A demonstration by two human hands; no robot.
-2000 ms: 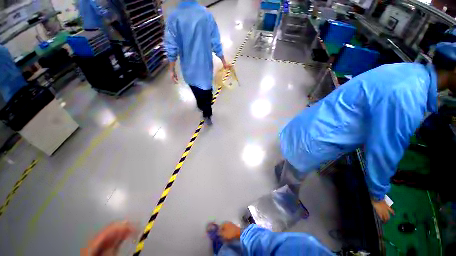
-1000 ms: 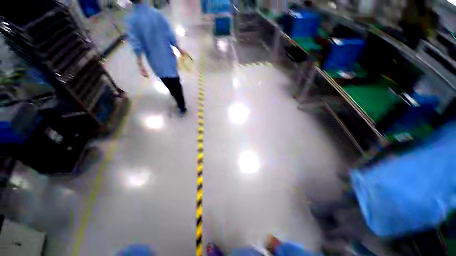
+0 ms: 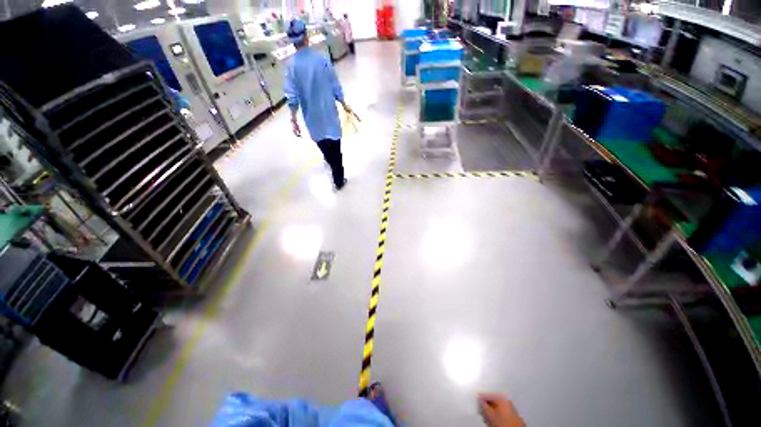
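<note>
My right hand (image 3: pixel 501 410) shows small at the bottom edge, partly cut off; nothing can be made out in it, and its finger posture is unclear. My left hand is out of view; only blue sleeve or coat cloth (image 3: pixel 284 412) shows at the bottom edge. A pale yellow coil (image 3: pixel 352 123) hangs from the right hand of a person (image 3: pixel 317 96) in a blue coat, walking well ahead with their back to me.
Black-and-yellow tape (image 3: pixel 380 250) runs along the glossy floor. A tall rack (image 3: pixel 142 158) and black trolley (image 3: pixel 92 313) stand left. Green benches with blue bins (image 3: pixel 622 113) line the right. A trolley with blue bins (image 3: pixel 438 83) stands ahead. Machines (image 3: pixel 213 67) stand far left.
The view has swung up and forward along the aisle. The person bending over the right bench has left view. The person with the coil is farther off. My left hand has left the picture.
</note>
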